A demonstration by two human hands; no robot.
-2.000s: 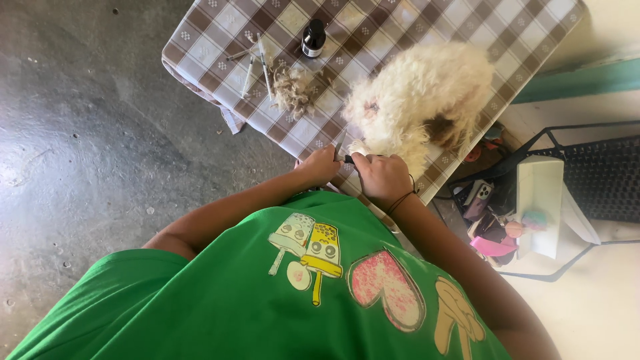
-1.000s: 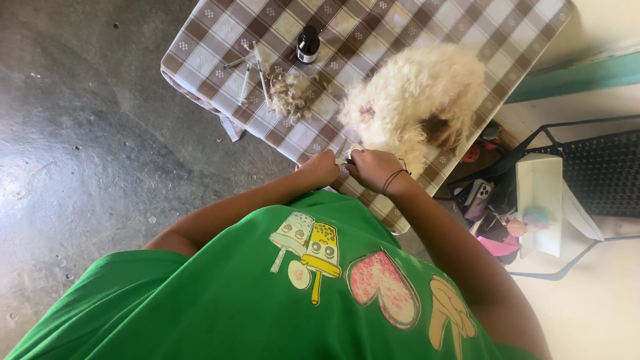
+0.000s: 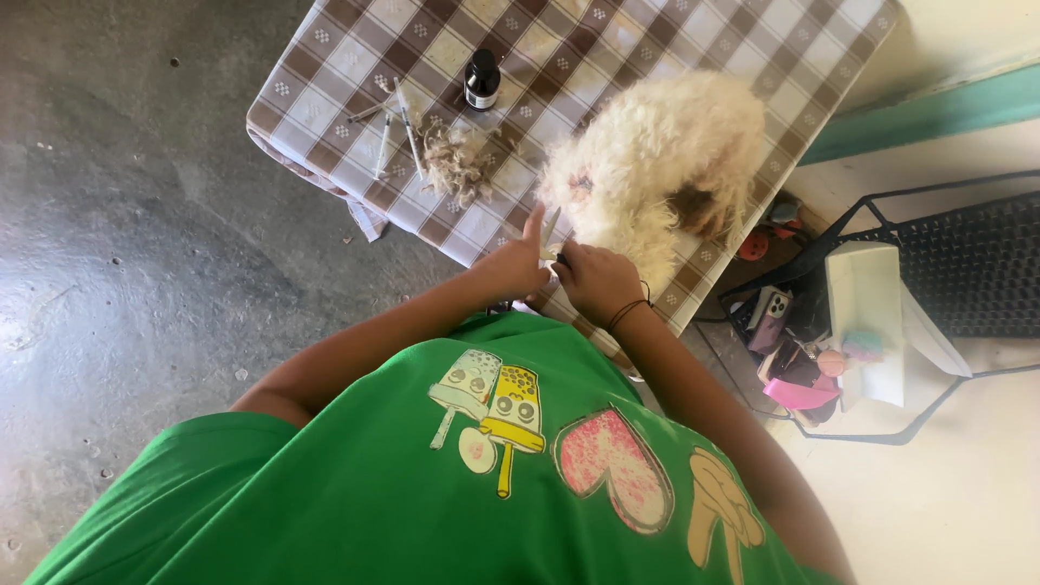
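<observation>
A curly cream-coloured dog (image 3: pixel 650 162) lies on a table with a brown-and-white checked tablecloth (image 3: pixel 552 106). Close to its near side, my right hand (image 3: pixel 600 280) is closed around the black handle of a pair of scissors (image 3: pixel 550 226), whose pale blades point away from me. My left hand (image 3: pixel 516 264) is beside the blades, index finger extended; whether it touches them cannot be told. Left of the dog lies a clump of cut fur (image 3: pixel 461 162), with thin white syringes (image 3: pixel 409 130) beside it. A dark bottle (image 3: pixel 483 80) with a black cap stands behind the fur.
A black metal-framed chair (image 3: pixel 967 268) stands at the right by the wall, holding a phone (image 3: pixel 769 319), a pink item (image 3: pixel 802 394) and a pale box (image 3: pixel 865 317). A grey concrete floor (image 3: pixel 162 211) lies left of the table.
The left hand's index finger is now extended, where the hand was closed near the right one before. The scissor blades now show between the hands. The dog has not plainly moved.
</observation>
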